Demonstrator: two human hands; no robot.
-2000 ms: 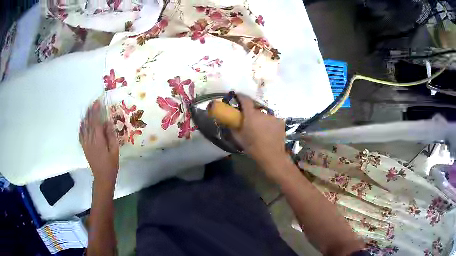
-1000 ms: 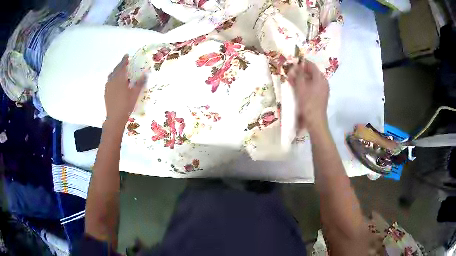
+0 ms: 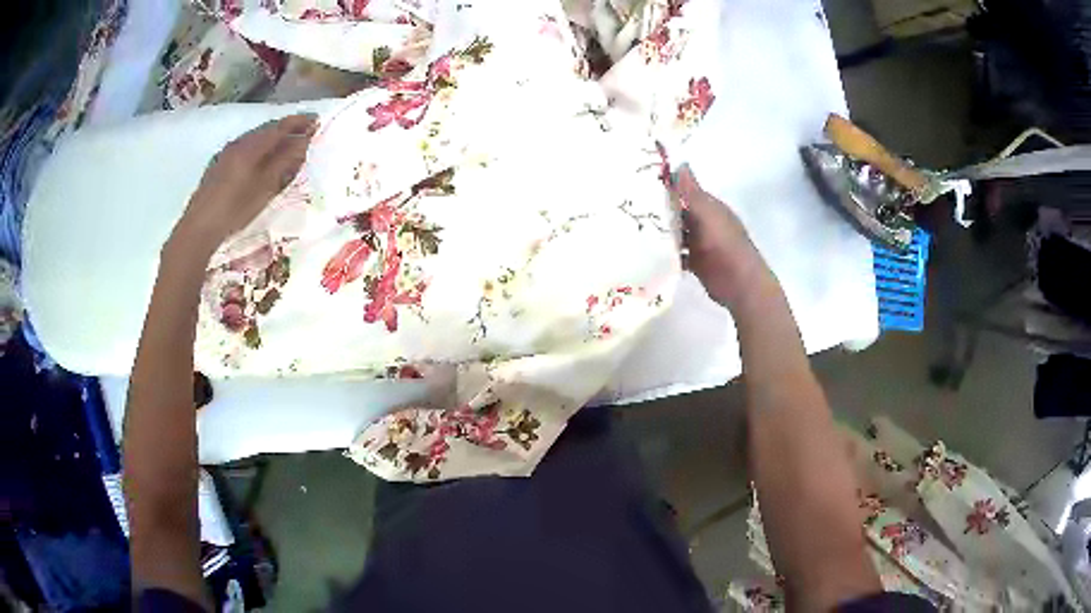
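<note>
A cream floral garment [image 3: 514,240] is spread over the white padded ironing buck [image 3: 108,240], and a flap of it hangs over the near edge. My left hand [image 3: 254,177] lies at the garment's left edge, fingers together and pointing right; whether it pinches the cloth is unclear. My right hand [image 3: 708,237] holds the garment's right edge, with the fingertips partly hidden by the cloth. The steam iron [image 3: 864,198], with its orange-tan handle, rests at the table's right edge, away from both hands.
A blue slotted iron rest [image 3: 900,283] sticks out below the iron. A whitish hose [image 3: 1029,164] runs right from the iron. Floral garments [image 3: 945,515] hang low at the right. More floral cloth [image 3: 323,46] lies at the far side. Dark blue cloth [image 3: 48,443] is at lower left.
My right hand has left the iron, which now sits at the table's right edge. Both hands have gone to the garment's sides. The cloth has been shifted and spread, with a flap over the near edge.
</note>
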